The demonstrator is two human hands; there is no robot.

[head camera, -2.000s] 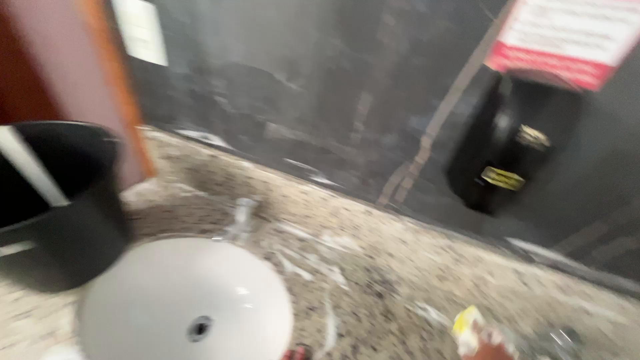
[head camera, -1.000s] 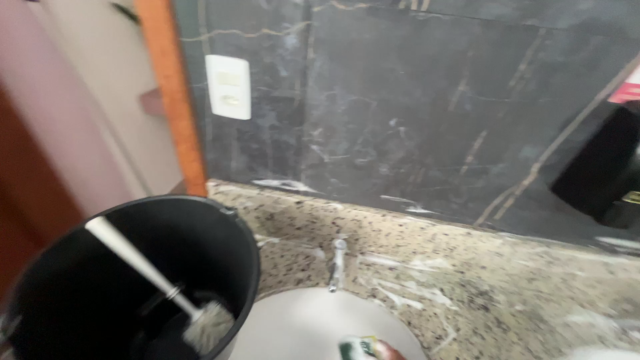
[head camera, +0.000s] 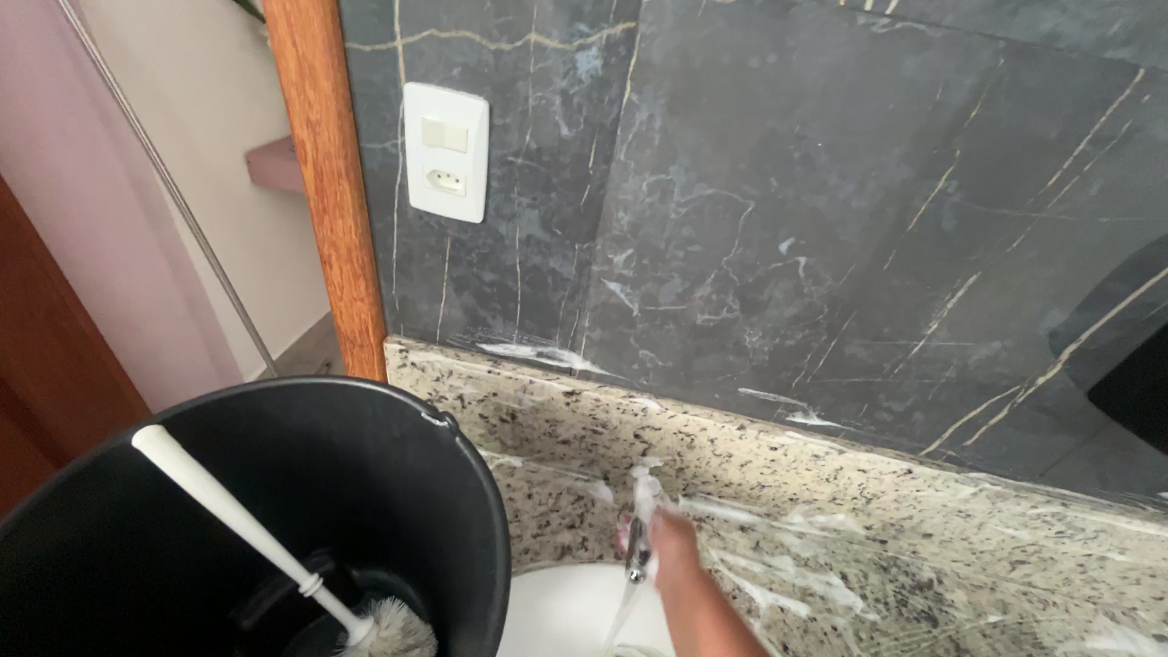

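My right hand (head camera: 671, 538) is at the foam-covered chrome faucet (head camera: 642, 520), its fingers around or against it; the exact grip is blurred. Water runs from the spout into the white basin (head camera: 566, 607), of which only the upper part shows. White foam streaks (head camera: 776, 584) lie on the speckled granite countertop (head camera: 912, 538). To the left stands a black plastic bucket (head camera: 497, 529) holding a white toilet brush (head camera: 228, 511), bristles down. My left hand is out of view.
A dark veined tile wall (head camera: 730, 201) rises behind the granite backsplash (head camera: 566, 397), with a white switch and outlet plate (head camera: 446, 152). A wooden post (head camera: 324, 182) and thin metal pole (head camera: 173, 187) stand at left; a black dispenser (head camera: 1136, 383) is at the right edge.
The view has swung left and nearer to the bucket. My right hand, earlier low by the basin with a partly visible packet or sponge, is now at the faucet, and water runs.
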